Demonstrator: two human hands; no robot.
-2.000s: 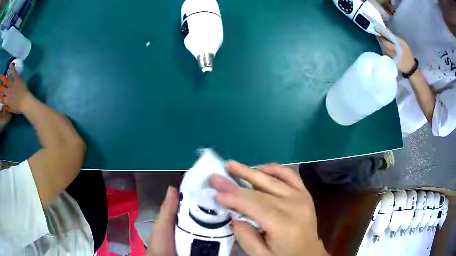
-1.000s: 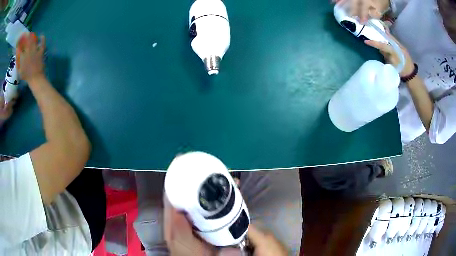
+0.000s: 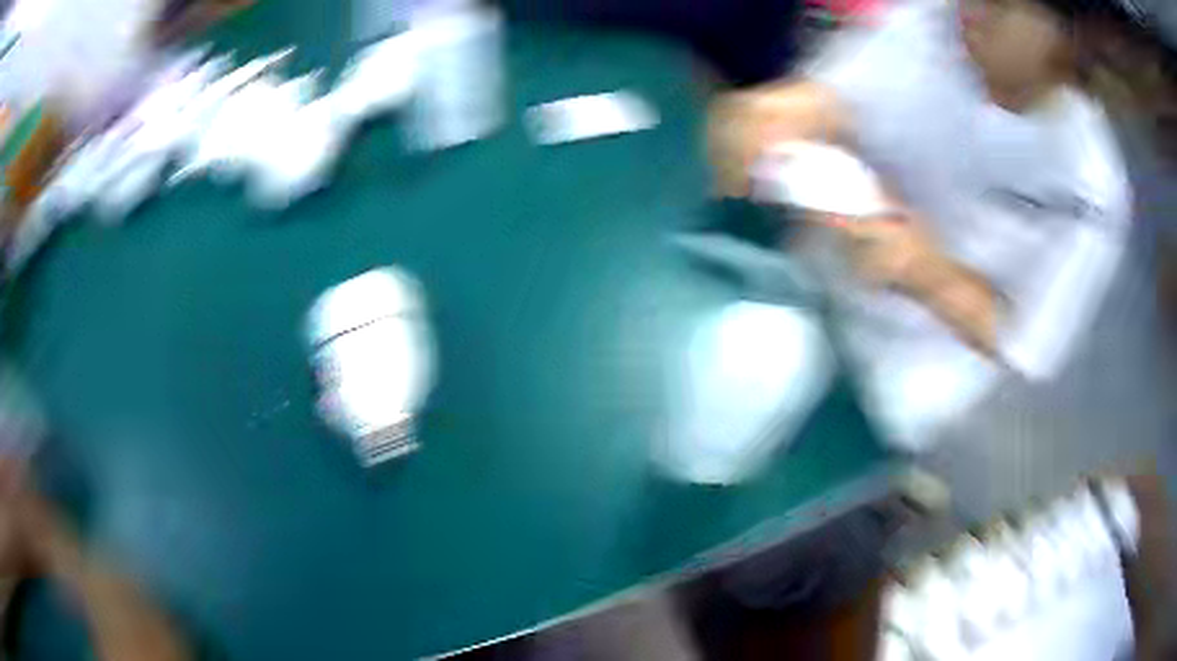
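Note:
The frame is strongly blurred. A white bulb camera (image 3: pixel 374 359) lies on the green table (image 3: pixel 516 426) in front of me, its narrow screw-base end towards me and its round end away. A dark seam shows round its body. Neither of my hands is in the picture, and the bulb camera that I held earlier is out of view too.
A translucent white wash bottle (image 3: pixel 746 391) stands near the table's right edge. A person at the right holds a white object (image 3: pixel 826 181). Blurred white objects (image 3: pixel 278 136) and a white rectangle (image 3: pixel 594 116) lie farther back. A carton's white rows (image 3: pixel 1013 588) show at lower right. An arm shows at lower left.
The view has swung up and to the right. My hands and the held bulb camera have left the picture. The table's far side has come into view.

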